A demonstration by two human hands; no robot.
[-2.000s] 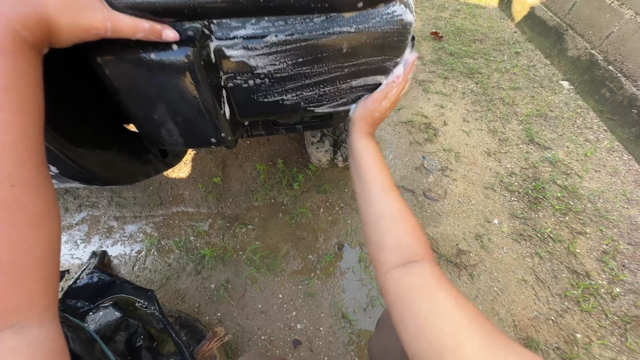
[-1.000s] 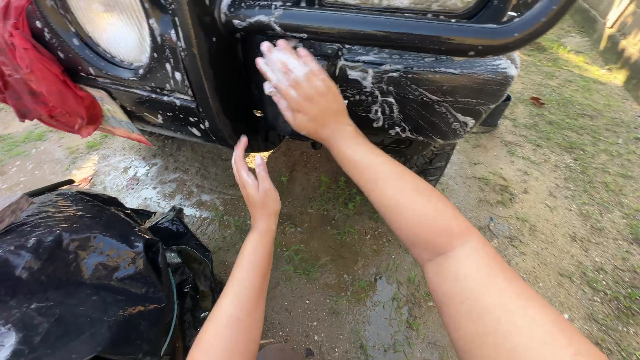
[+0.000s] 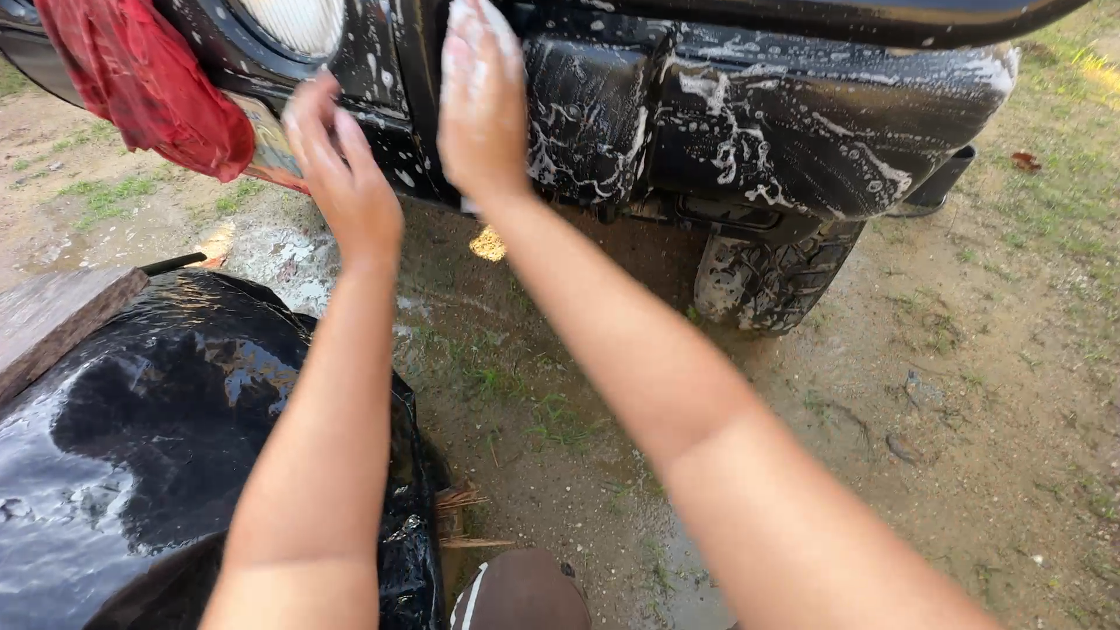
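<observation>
A black vehicle's front bumper carries white suds across its corner section. My right hand, foamy at the fingers, lies against or just in front of a black upright bar left of the bumper section; nothing is held in it. Below a round headlight is my left hand, its fingers apart and empty, close to the front panel. Whether it touches the panel I cannot tell. A wet red cloth hangs over the vehicle's front, to the left of my left hand.
Black plastic sheeting covers a bulky pile at lower left, with a wooden board on it. A soapy tyre stands under the bumper. Overhead in the view runs a black tubular bar. The ground is wet, with grass tufts.
My right hand has left the bumper's outer corner, where it was two seconds ago, and is now at the upright bar. My left hand has moved to below the headlight. The view has swung left.
</observation>
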